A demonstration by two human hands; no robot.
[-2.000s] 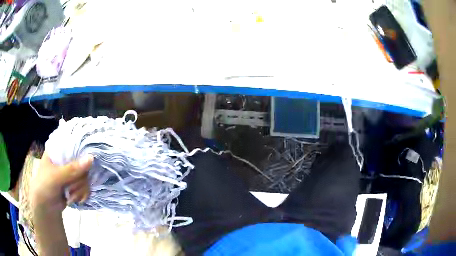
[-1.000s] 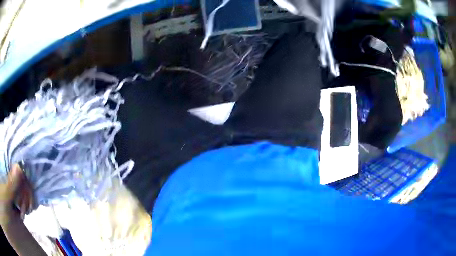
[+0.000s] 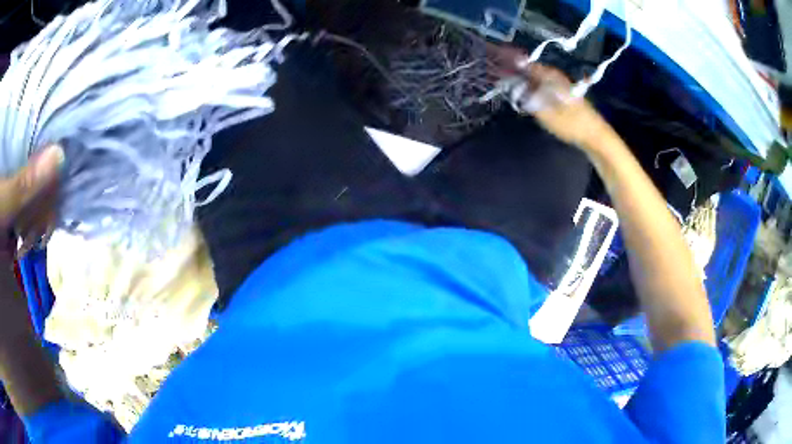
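Observation:
My left hand (image 3: 35, 191), at the left edge and partly cut off, grips the thick bundle of white to pale lilac cords (image 3: 130, 87). Loose cord ends and a small loop spread over my dark-clothed thigh. My right hand (image 3: 549, 97), slightly blurred, is beyond my right thigh, closed around a few white cords (image 3: 592, 30) whose strands run up toward the blue table edge. The hands are far apart.
Cream pieces (image 3: 122, 312) lie beneath the bundle. A white card with a dark rectangle (image 3: 564, 295) is beside my right thigh. Blue crates (image 3: 734, 251) stand at the right. The blue-edged white table (image 3: 703, 78) is upper right, with grey thread scraps (image 3: 443, 78) beyond my lap.
My right hand has come into view and holds white cords. My left hand still grips the bundle. The view has tilted down and turned, so the table shows only at the upper right.

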